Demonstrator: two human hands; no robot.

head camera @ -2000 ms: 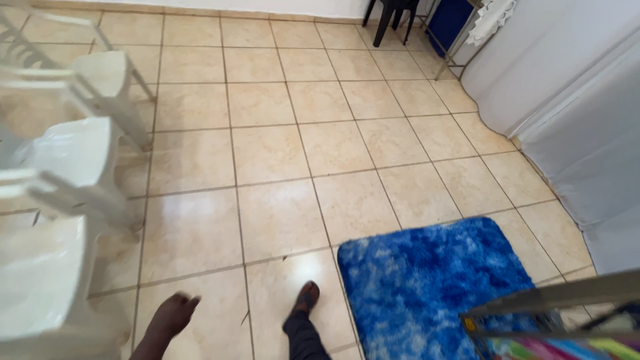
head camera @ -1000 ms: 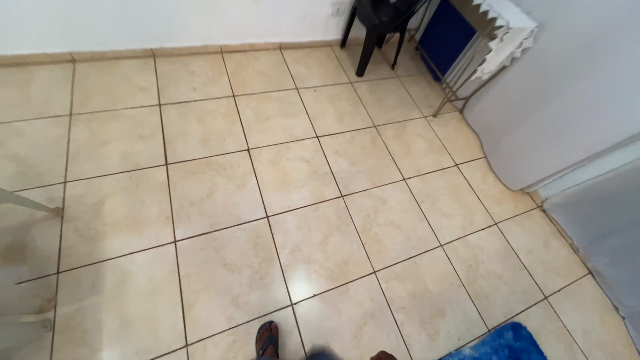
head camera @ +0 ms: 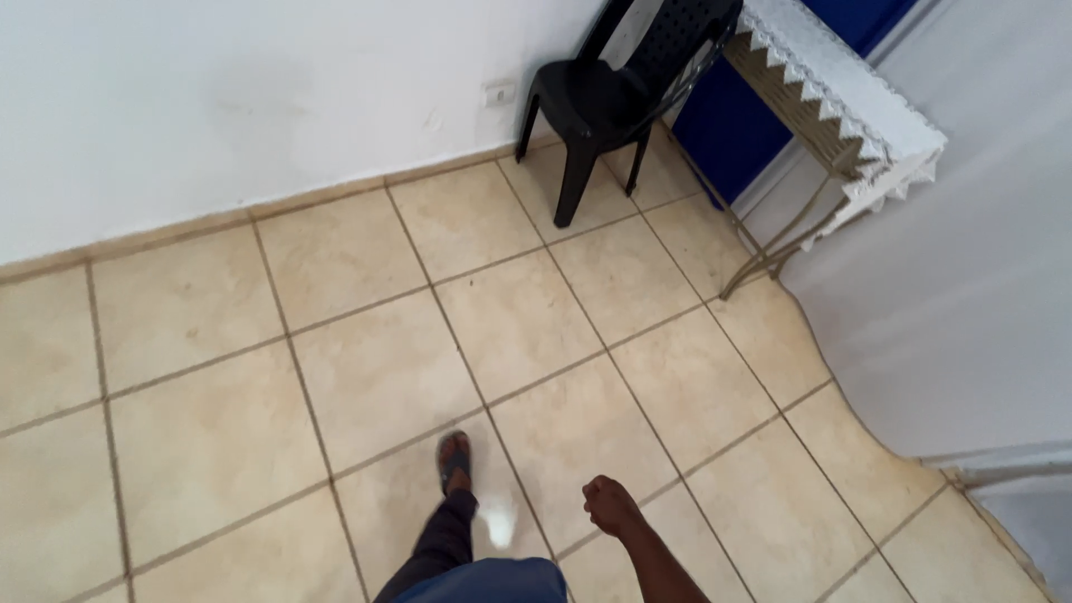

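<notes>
My right hand (head camera: 613, 506) hangs over the tiled floor (head camera: 553, 427) at the lower middle, its fingers curled in with nothing seen in them. It touches nothing. Left of it, my foot in a dark flip-flop (head camera: 455, 461) stands on the tiles, below a dark trouser leg (head camera: 440, 536). Part of a blue garment (head camera: 490, 582) shows at the bottom edge. My left hand is out of view.
A black plastic chair (head camera: 595, 100) stands against the white wall (head camera: 251, 100), near a wall socket (head camera: 499, 94). Beside it is a metal-framed table with a white lace-edged cloth (head camera: 871, 92). A long white curtain (head camera: 946, 318) hangs down the right side.
The view has moved forward toward the black chair and the wall. The white chairs and the blue rug have left the view. My right hand has come further into view since a second ago.
</notes>
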